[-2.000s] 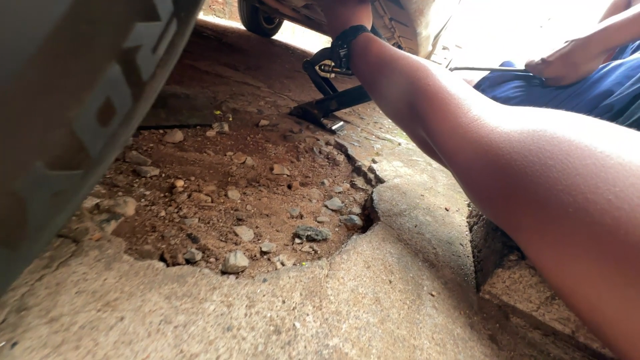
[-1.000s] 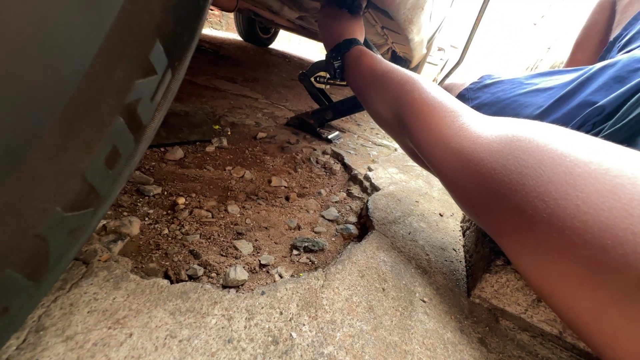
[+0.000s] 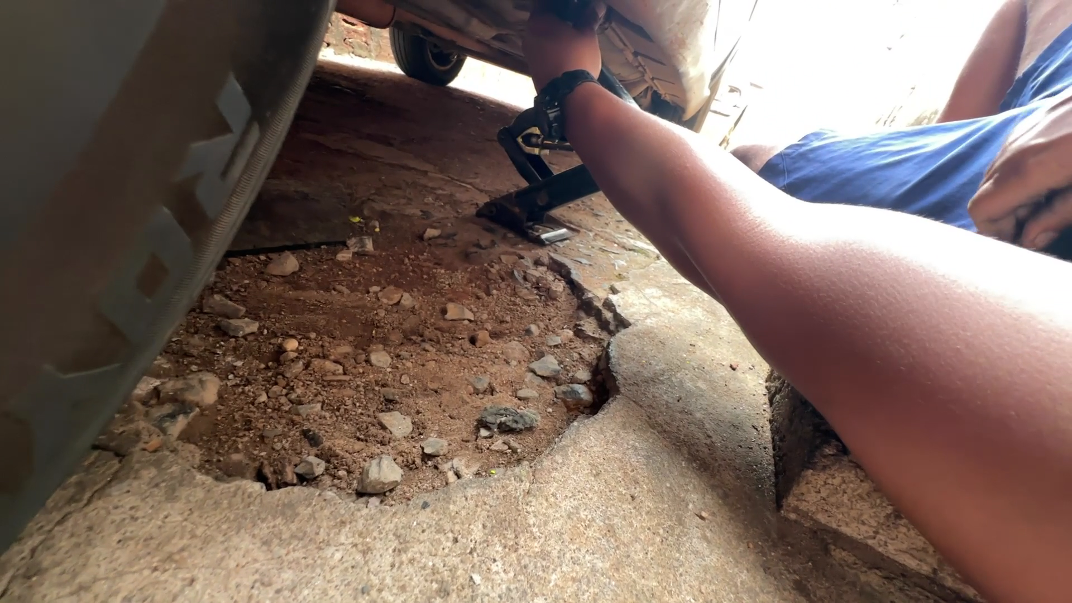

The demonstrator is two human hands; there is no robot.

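My right arm reaches in from the lower right to the car's underside, with a black watch (image 3: pixel 559 99) on its wrist. At the top edge, my right hand (image 3: pixel 568 35) is raised against or close to the car body (image 3: pixel 662 42); its fingers are partly cut off and dark, so its grip cannot be made out. Just below and behind the wrist stands a black scissor jack (image 3: pixel 557 191), its foot on the ground and its upper part hidden by my arm. My left hand is out of view.
A tire (image 3: pixel 126 209) fills the left side. Below lies a broken hole of soil and stones (image 3: pixel 381 473) ringed by concrete (image 3: pixel 536 536). A far wheel (image 3: pixel 425 57) stands behind. At right are another person's blue garment (image 3: pixel 888 163) and hand (image 3: pixel 1026 180). A rough concrete step (image 3: pixel 871 511) lies below my arm.
The other person's hand, on a thin rod two seconds ago, is now at the right edge over the blue garment. My right hand stays by the car's underside.
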